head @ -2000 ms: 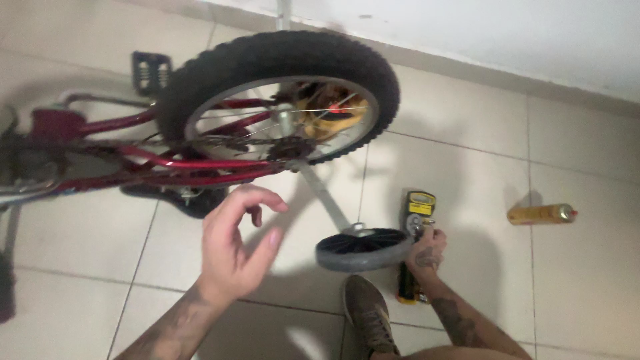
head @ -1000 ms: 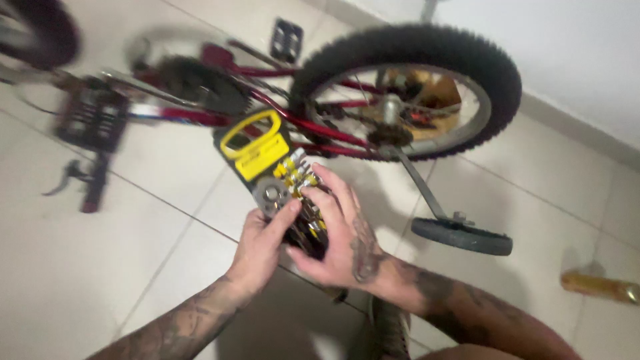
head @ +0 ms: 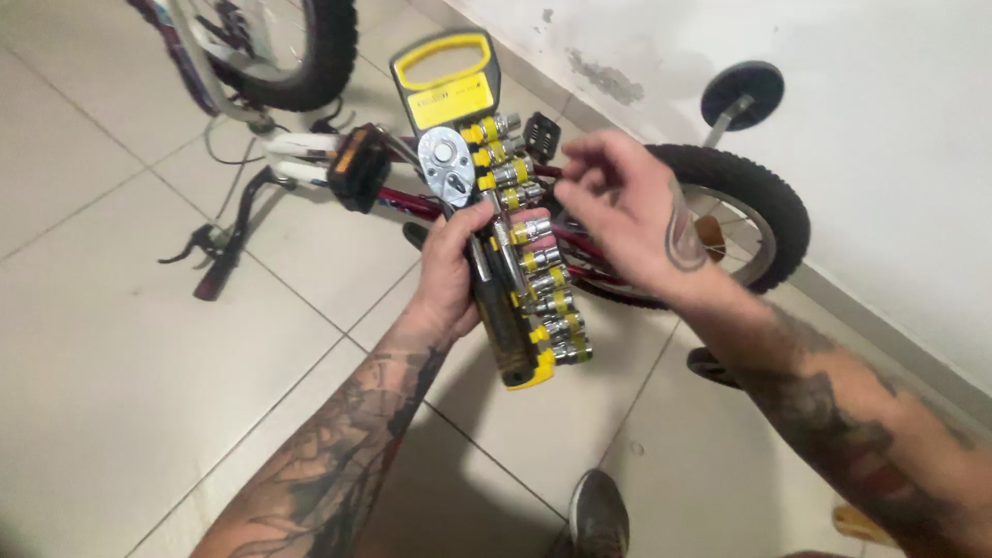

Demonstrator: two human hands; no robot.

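Note:
My left hand (head: 457, 267) grips a black and yellow socket set holder (head: 449, 101) around its middle, with the thumb across its front. A ratchet wrench (head: 446, 159) with a chrome head and dark handle is clipped along the holder. Several chrome sockets (head: 531, 230) with yellow bands line its right side. My right hand (head: 620, 205) is raised just right of the sockets, fingers apart and slightly curled, with nothing seen in it. Behind both lies a red and white child's bicycle (head: 310, 147); the holder and hands hide part of its frame.
The rear wheel (head: 790, 209) is near the white wall (head: 891, 155), with one training wheel (head: 742, 94) raised and another (head: 713, 366) partly behind my right forearm. A handlebar grip (head: 219, 267) lies left. My shoe (head: 599, 511) and a yellow-orange object (head: 860, 525) are lower right.
The socket set, beside the training wheel on the floor two seconds ago, is now held up over the bicycle. My right hand has come off it since one second ago. The view has shifted strongly.

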